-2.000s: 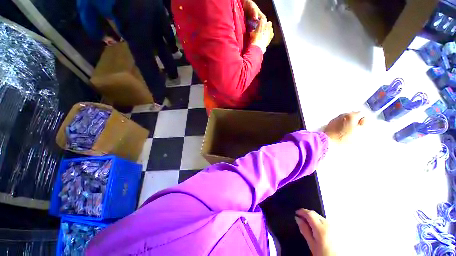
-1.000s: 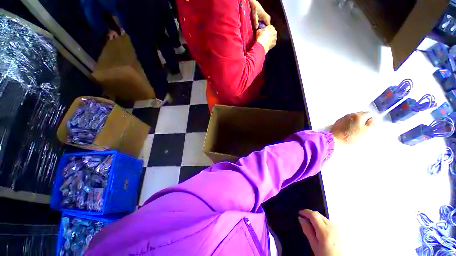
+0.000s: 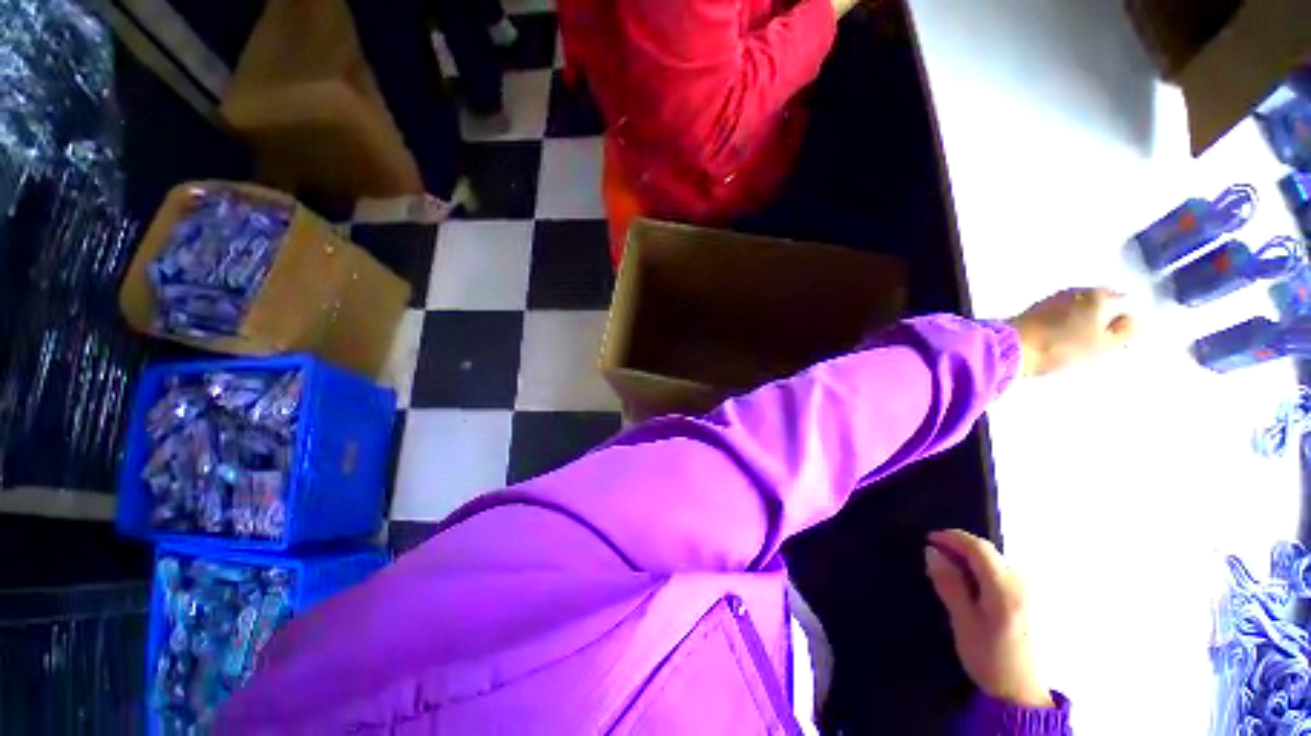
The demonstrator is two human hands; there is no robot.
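Note:
My left hand (image 3: 1071,331) rests on the white tabletop (image 3: 1078,482) with its fingers bunched; whether it holds anything is hidden. My right hand (image 3: 989,611) is lower, at the table edge, with thumb and finger apart and nothing visible in it. Beyond my left hand lie three packed cables, dark sleeves with lilac loops pointing away: one farther up (image 3: 1182,233), one beside it (image 3: 1219,272) and one nearer (image 3: 1239,344). A loose coiled cable (image 3: 1284,423) lies at the right. A tangled cable pile (image 3: 1272,633) is at lower right.
An open empty carton (image 3: 633,309) stands beside the table. A filled carton (image 3: 324,288) and two blue crates (image 3: 345,453) of packs stand on the checkered floor. A person in red (image 3: 690,108) is at the table edge. A brown carton (image 3: 1258,72) is at upper right.
The view has shifted, so the floor items sit higher and the table farther right. My right cuff now shows. My left hand stays beside the packed cables.

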